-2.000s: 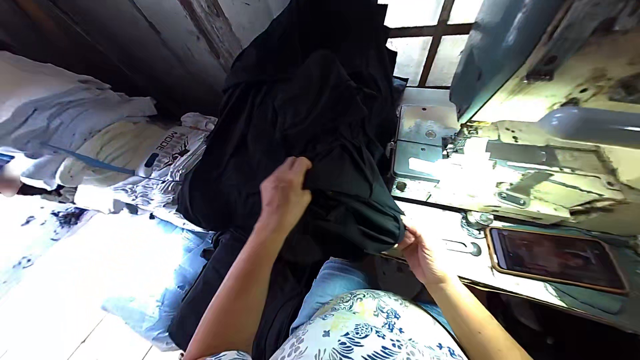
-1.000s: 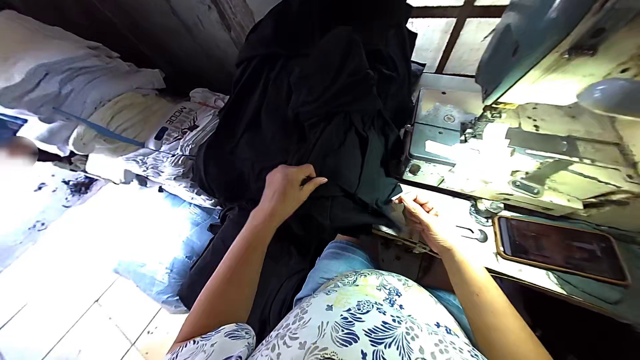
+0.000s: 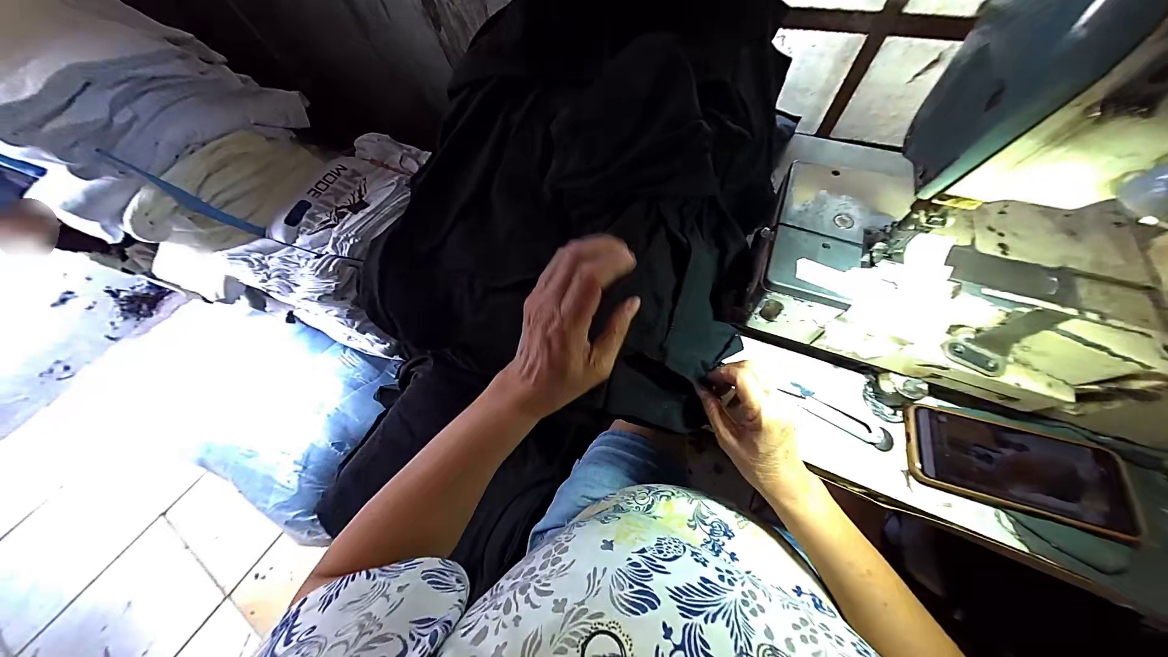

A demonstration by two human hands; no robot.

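A large heap of black fabric (image 3: pixel 547 164) lies in front of me and spreads over my lap. Over its middle is my left hand (image 3: pixel 575 319), slightly blurred, fingers curved and thumb apart, with nothing between them. My right hand (image 3: pixel 744 420) pinches the edge of the dark cloth between thumb and fingers, beside the table edge. Just beyond it to the right stands an industrial sewing machine (image 3: pixel 1013 292), brightly lit around its metal plate (image 3: pixel 830 219).
On the machine table (image 3: pixel 830 392) lie a smartphone (image 3: pixel 1022 470) and small thread snips or a similar metal tool (image 3: pixel 839 415). Stacked light garments (image 3: pixel 301 210), tied with a blue strip, are at the left, above a bluish plastic bundle (image 3: pixel 301 411). A window grille (image 3: pixel 867 73) is behind.
My left hand has lifted and its fingers have opened off the black cloth. The right hand still holds the cloth's edge near the table.
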